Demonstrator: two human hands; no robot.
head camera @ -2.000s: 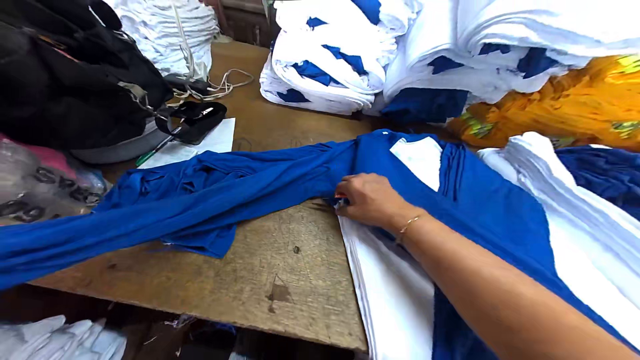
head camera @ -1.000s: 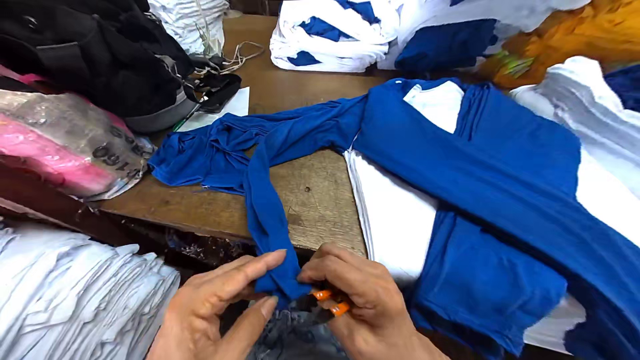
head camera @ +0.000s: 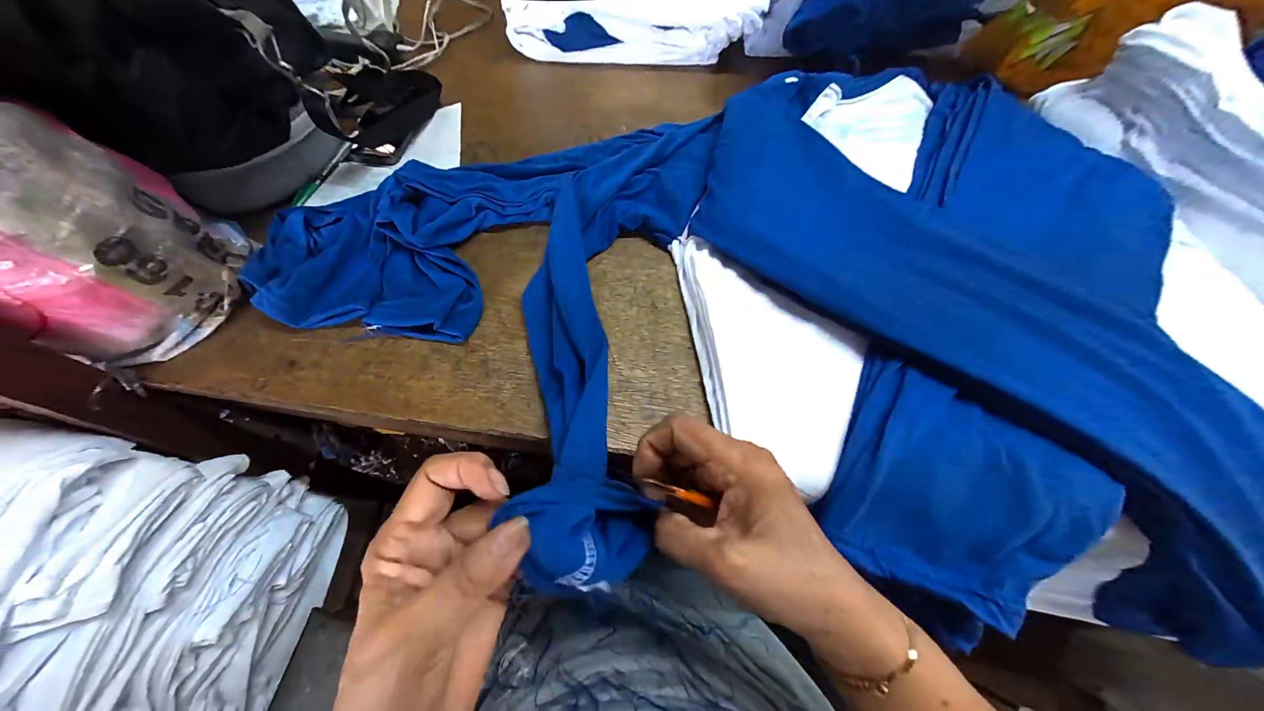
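The end of a blue fabric sleeve (head camera: pixel 583 533) hangs over the table's front edge, with white stitching on its rim. My left hand (head camera: pixel 444 563) pinches its left side between thumb and fingers. In my right hand (head camera: pixel 726 504) is a small orange-handled tool (head camera: pixel 683 493), its type unclear, held at the sleeve's right side while the fingers touch the fabric. The sleeve runs up to a blue garment (head camera: pixel 948 276) lying on folded white cloth (head camera: pixel 770 365). Another blue fabric portion (head camera: pixel 375 262) lies bunched on the left of the table.
A wooden table (head camera: pixel 632 346) spans the middle. At upper left are a black bag (head camera: pixel 128 79) and a printed plastic bag (head camera: pixel 109 247). Stacked pale cloth (head camera: pixel 148 573) sits low at left. White bundles (head camera: pixel 637 30) and orange fabric (head camera: pixel 1047 44) lie behind.
Two seconds ago my right hand was on the garment at the table and my left hand was out of view. Now both hands are at the sleeve end, which is bunched between them.
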